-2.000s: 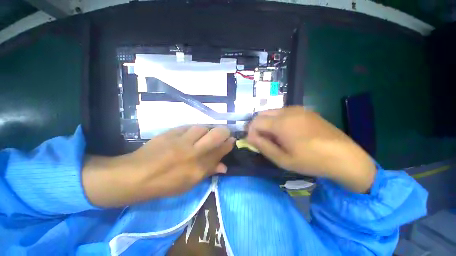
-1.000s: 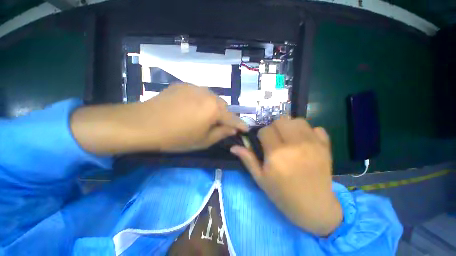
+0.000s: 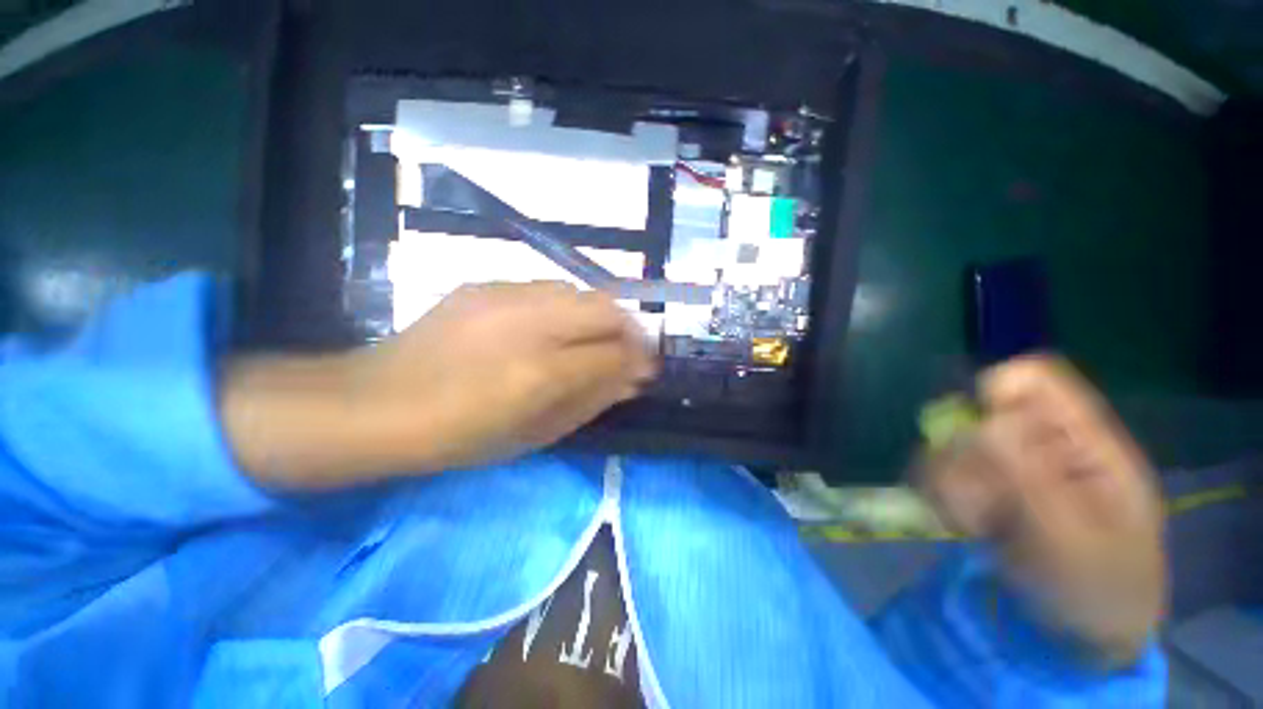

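Observation:
The open tablet (image 3: 520,249) lies in a thick black tray (image 3: 848,208), with white battery blocks, black bands and a grey flat flex cable (image 3: 561,249) running diagonally. My left hand (image 3: 485,374) lies over the tablet's near edge, fingers bunched; whether they pinch something is hidden. My right hand (image 3: 1060,485) is blurred, off to the right of the tray over the bench edge. A yellow-green strip (image 3: 949,420) shows at its fingertips. An orange-gold patch (image 3: 769,352) shows at the board's near right corner.
A dark smartphone (image 3: 1011,308) lies right of the tray, partly behind my right hand. The green bench (image 3: 907,180) surrounds the tray. A pale rail (image 3: 1094,56) curves along the far side. A pale item and yellow line lie at the near edge.
My right hand has moved away from the tablet's near edge to the right with the yellow strip. My left hand has moved slightly, uncovering the flex cable. The gold patch is now uncovered.

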